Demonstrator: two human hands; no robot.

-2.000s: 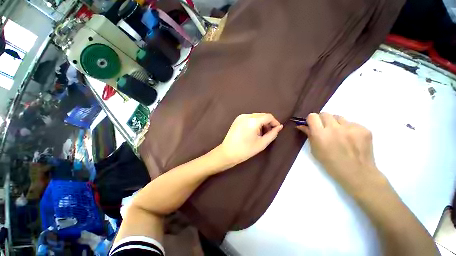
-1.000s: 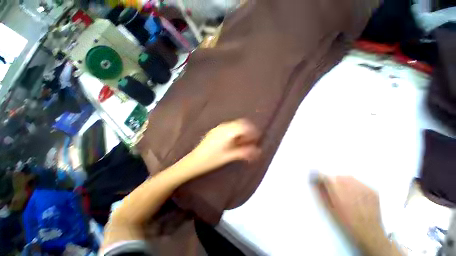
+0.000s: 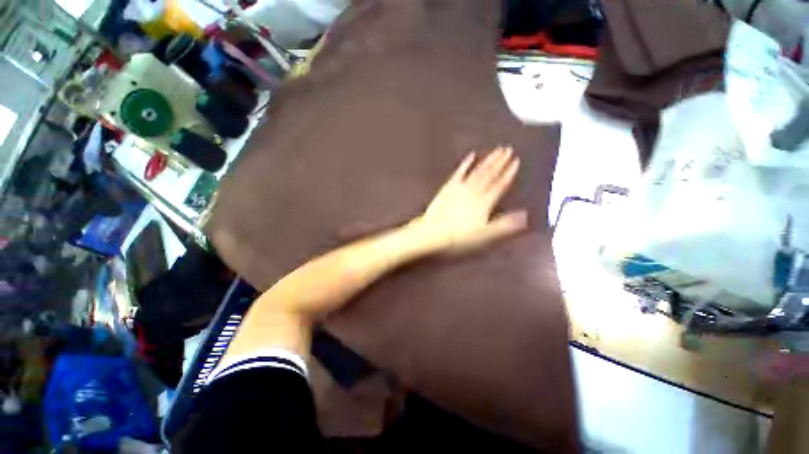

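Observation:
A large brown cloth panel [image 3: 355,151] lies spread over the table and hangs over its near edge. My left hand [image 3: 470,204] lies palm down on the panel, right of its middle, fingers spread and holding nothing. At the lower right edge of the picture a blurred skin-toned patch [image 3: 789,417] may be my right hand or forearm; it is cut off and its fingers cannot be made out.
A sewing machine under a white marked cover [image 3: 701,195] stands at right, with brown cloth [image 3: 661,53] behind it. Thread cones [image 3: 146,113] are upper left. A blue bag [image 3: 98,399] is lower left.
The view has swung right, bringing the sewing machine in. My left hand has opened flat on the cloth. The panel's right part now lies spread wider. My right hand has moved to the right edge.

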